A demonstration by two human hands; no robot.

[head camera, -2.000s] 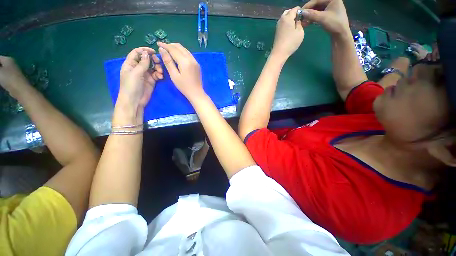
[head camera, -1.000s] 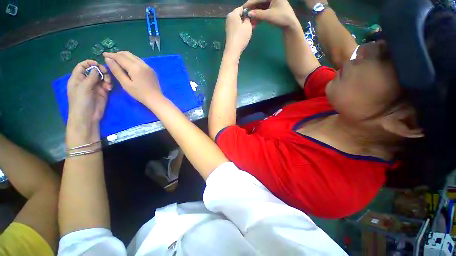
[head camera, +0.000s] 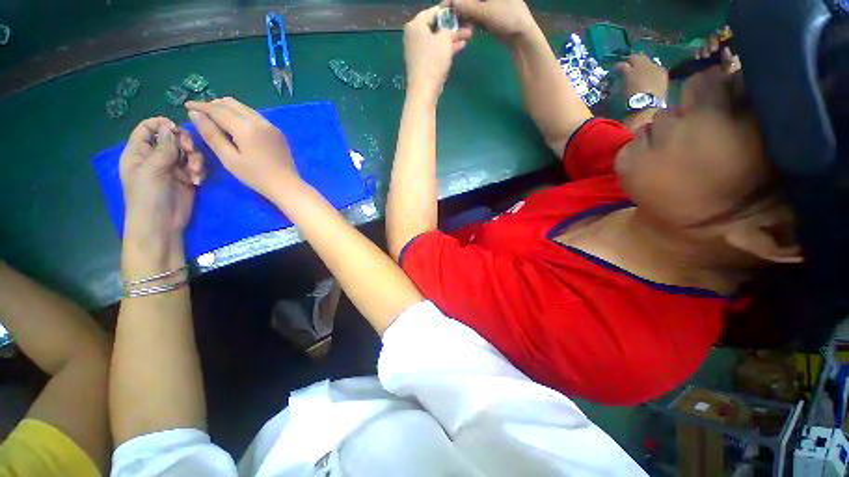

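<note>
My left hand (head camera: 160, 182) is over the left part of the blue mat (head camera: 265, 196), fingers curled around a small housing (head camera: 165, 136). Only a pale bit of the housing shows between the fingers. My right hand (head camera: 247, 147) is just right of it, palm down, with thumb and fingertips close together near the left fingers. Whether the right fingertips pinch a tiny part cannot be told. Clear squarish pieces (head camera: 195, 83) lie in loose clusters beyond the mat. Blue-handled thread snips (head camera: 278, 54) lie beyond the mat, points towards me.
A worker in red (head camera: 559, 289) sits close at right, holding a small housing (head camera: 447, 19). A pile of white-rimmed frames (head camera: 585, 73) and a green tray (head camera: 610, 41) are beyond. A bare arm (head camera: 47, 326) and yellow sleeve are at left. A white scrap (head camera: 357, 159) lies at the mat's right edge.
The view has swung right, so the bench and my hands sit further left in it. The housing's white rim, visible a second ago in my left hand, is now mostly hidden by the fingers.
</note>
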